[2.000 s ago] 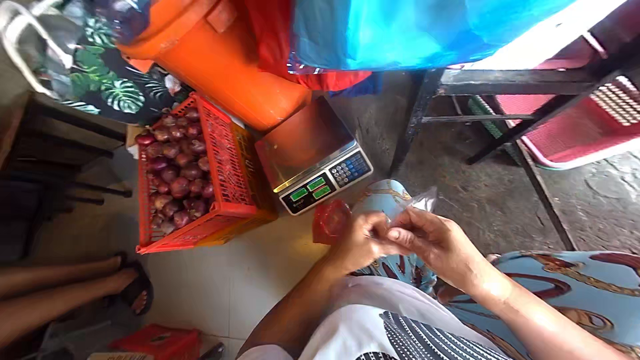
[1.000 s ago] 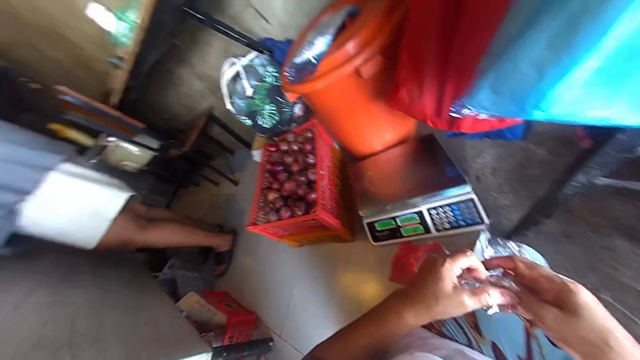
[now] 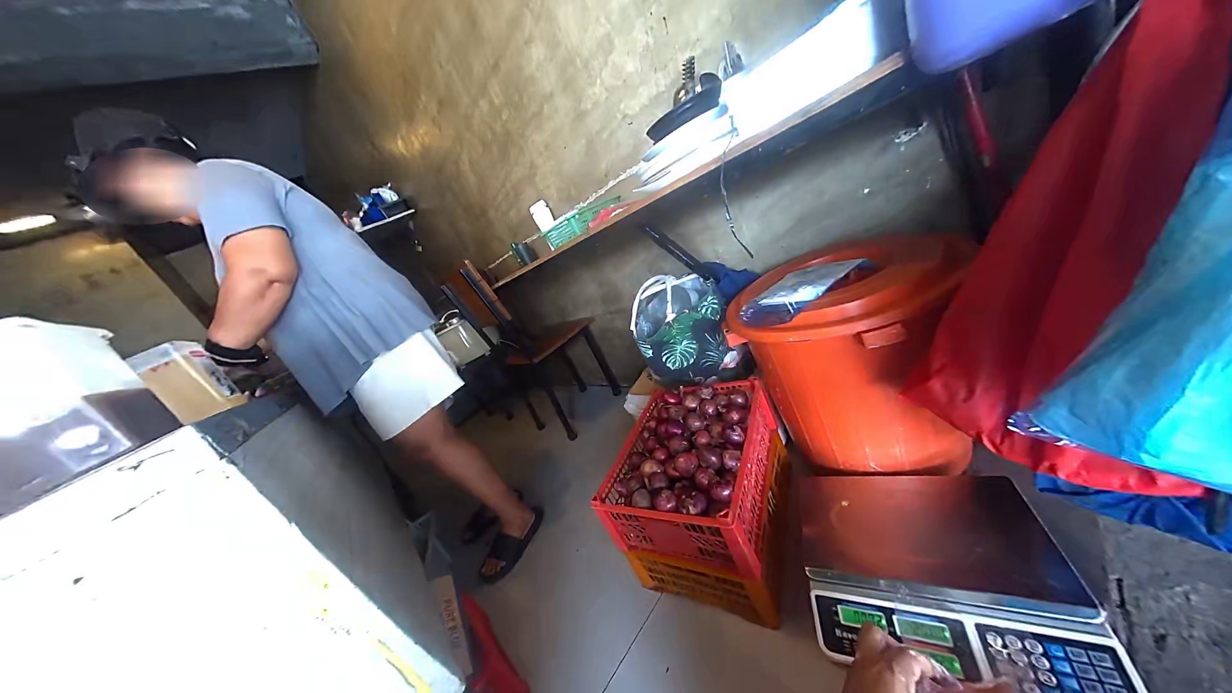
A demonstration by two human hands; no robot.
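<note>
At the bottom edge, one of my hands shows only in part, over the front panel of a digital weighing scale. Which hand it is cannot be told, and its grip is cut off by the frame. The other hand is hidden or outside the view. The scale's metal platform carries nothing. Left of it, a red plastic crate full of red onions rests on an orange crate.
A lidded orange bin stands behind the scale. Red and blue plastic bags hang at right. A person leans over a counter at left. A leaf-patterned bag and a wooden chair stand near the wall.
The view has swung up and left, bringing the person and wall shelf into sight. Both my hands, earlier together on a clear plastic piece, are now mostly below the frame.
</note>
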